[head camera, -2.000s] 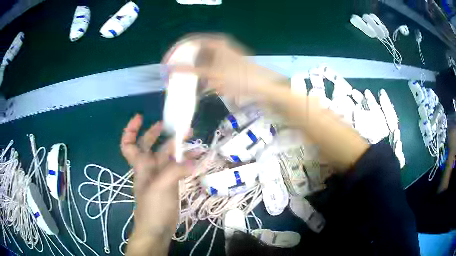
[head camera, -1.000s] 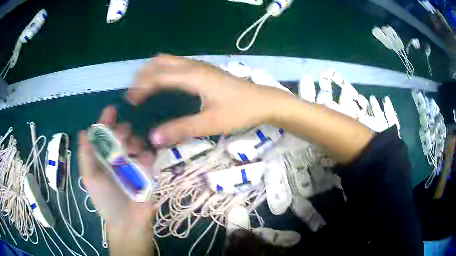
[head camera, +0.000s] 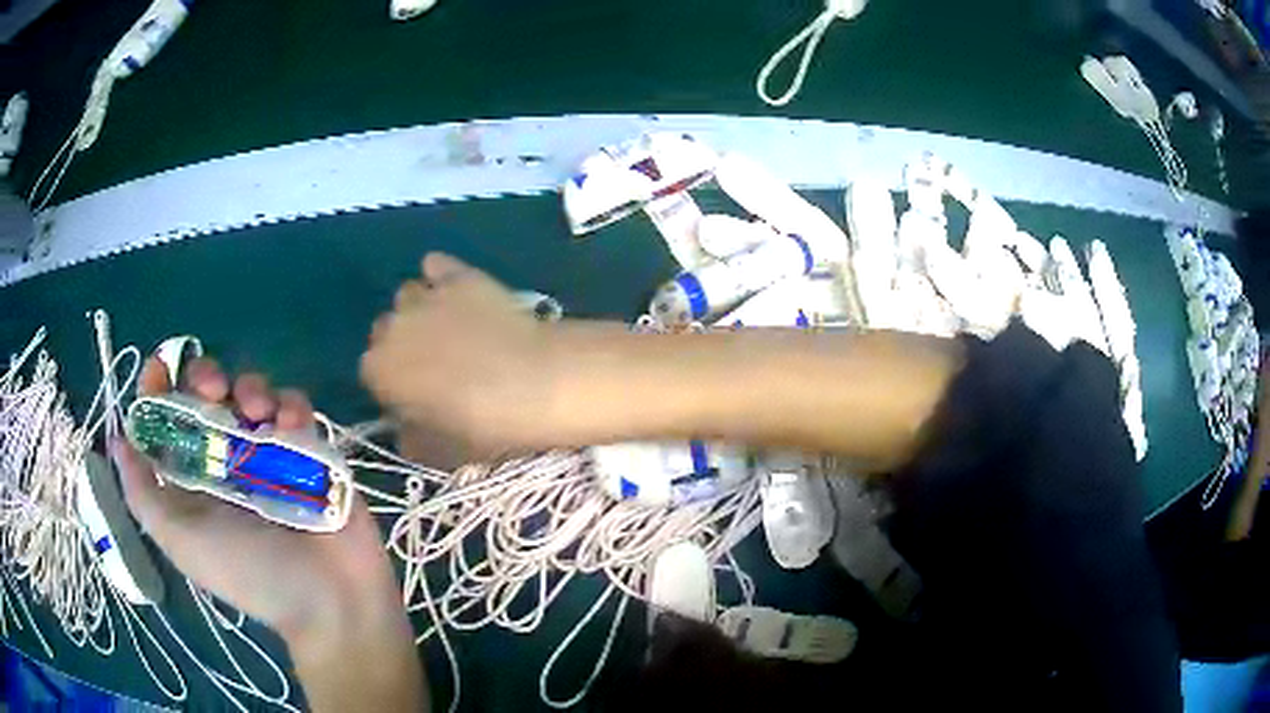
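Note:
My left hand (head camera: 265,564), palm up at the left, holds an open white bottom housing (head camera: 240,464). It lies nearly level, green circuit board at its left end, blue battery with thin red wires at its right. White cord shows beside its right end, towards my right hand. My right hand (head camera: 460,365) is just right of the housing, not touching it, slightly blurred, with fingers curled down. Its fingertips are hidden, so I cannot tell whether it holds the cord. A small pale part end shows behind its wrist.
A pale rail (head camera: 320,165) crosses behind. White covers (head camera: 961,272) are heaped at right. Units with blue marks (head camera: 738,279) lie behind my right forearm. Tangled cords (head camera: 543,543) lie in front; another cord bundle (head camera: 49,474) is at far left. A looped cord (head camera: 797,59) lies beyond the rail.
My left hand has moved left and lower, and the housing has turned from steeply slanted to nearly level. My right hand's spread fingers have curled. Units beyond the rail have shifted right.

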